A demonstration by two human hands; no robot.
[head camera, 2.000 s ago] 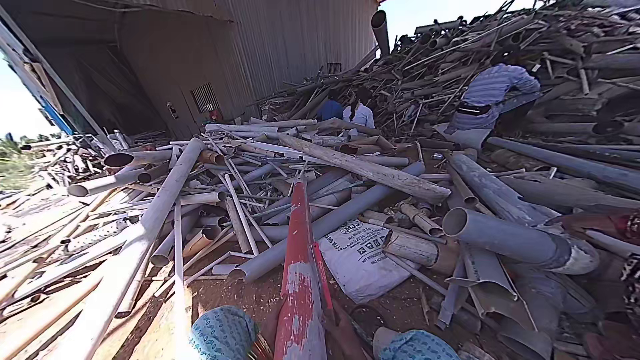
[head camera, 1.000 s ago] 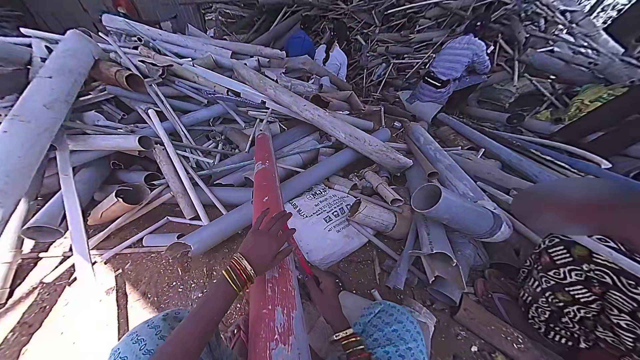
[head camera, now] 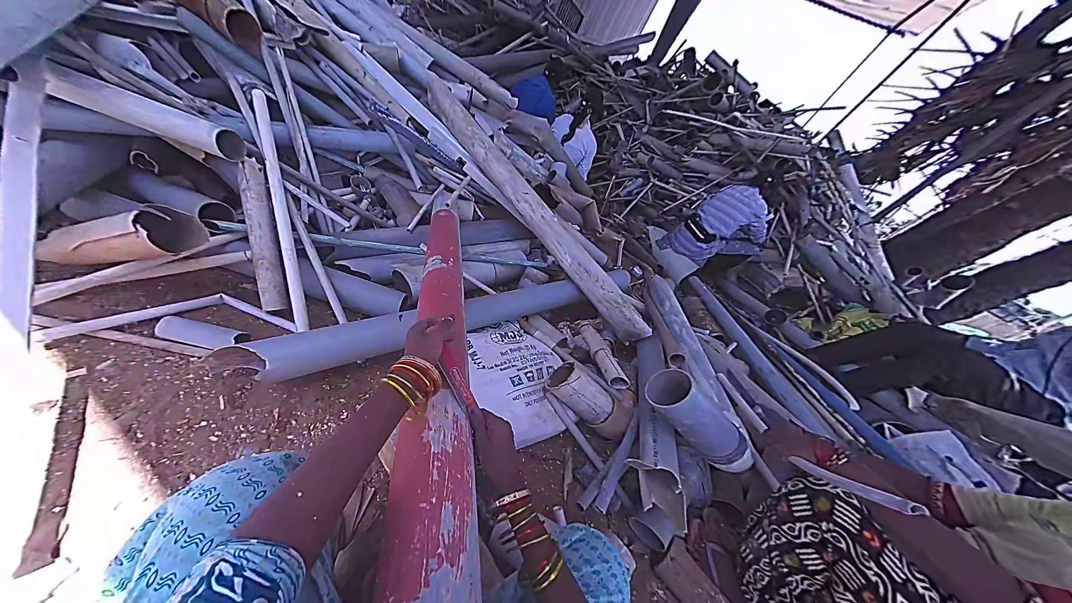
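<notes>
A long red-painted pipe [head camera: 435, 494], its paint worn to pale patches, runs away from me between my blue-patterned knees. Along its right side lies a narrow red tool [head camera: 459, 381]; its exact kind is unclear. My left hand [head camera: 430, 340], bangles at the wrist, closes around the tool's far end, on top of the pipe. At the near end, my right hand [head camera: 494, 435] grips the tool beside the pipe; its fingers are partly hidden. The pipe's far part crosses over a grey plastic pipe [head camera: 360, 339]. A white printed sack [head camera: 521, 381] lies flat on the ground right of the red pipe.
Heaped grey pipes [head camera: 699, 410] and a thick weathered pole [head camera: 536, 209] surround the work. A person [head camera: 724, 222] in striped clothing bends at the pile; another, in white [head camera: 576, 142], is farther back. Close at right, a co-worker's hand [head camera: 791, 448] is near a pale strip [head camera: 858, 486].
Both hands have come into fuller view on the red pipe and tool. The view has tilted and turned. The nearby co-worker's arm and patterned clothing show more at the right.
</notes>
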